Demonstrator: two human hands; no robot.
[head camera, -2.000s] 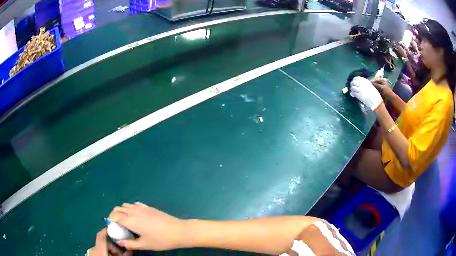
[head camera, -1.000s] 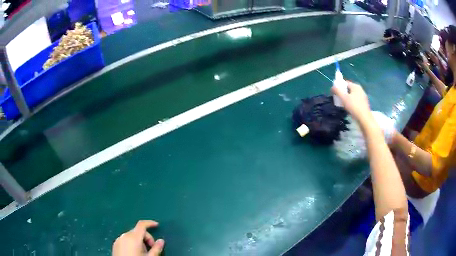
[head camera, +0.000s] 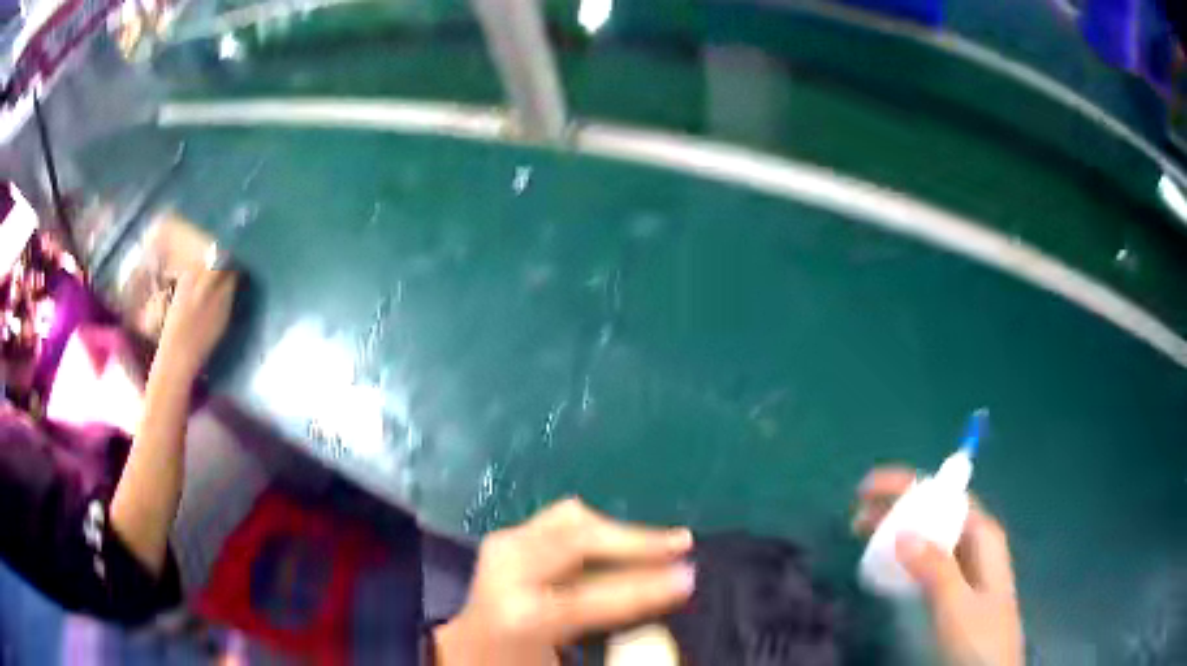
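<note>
My right hand (head camera: 970, 586) is at the lower right, closed around a white squeeze bottle (head camera: 918, 527) whose blue tip points up. My left hand (head camera: 560, 572) is at the bottom centre, its fingers over the left side of a black, soft bundle (head camera: 768, 605) at the table's near edge. A pale tan end piece (head camera: 644, 647) shows just below these fingers. The left thumb is hidden, and the bundle's lower part is cut off by the picture's edge. The bottle is to the right of the bundle, apart from it. The view is somewhat blurred.
The glossy green table (head camera: 729, 338) has a pale rail (head camera: 833, 189) along its far side, with a metal post (head camera: 521, 65). At the left a person in dark clothes has a forearm (head camera: 163, 416) over the table edge, the hand near a tan thing. A red stool (head camera: 280, 572) stands below.
The view has swung left. The black bundle, before on the table near the right-hand neighbour, is now before me under my left hand, which was empty. My right hand has drawn back, still with the bottle.
</note>
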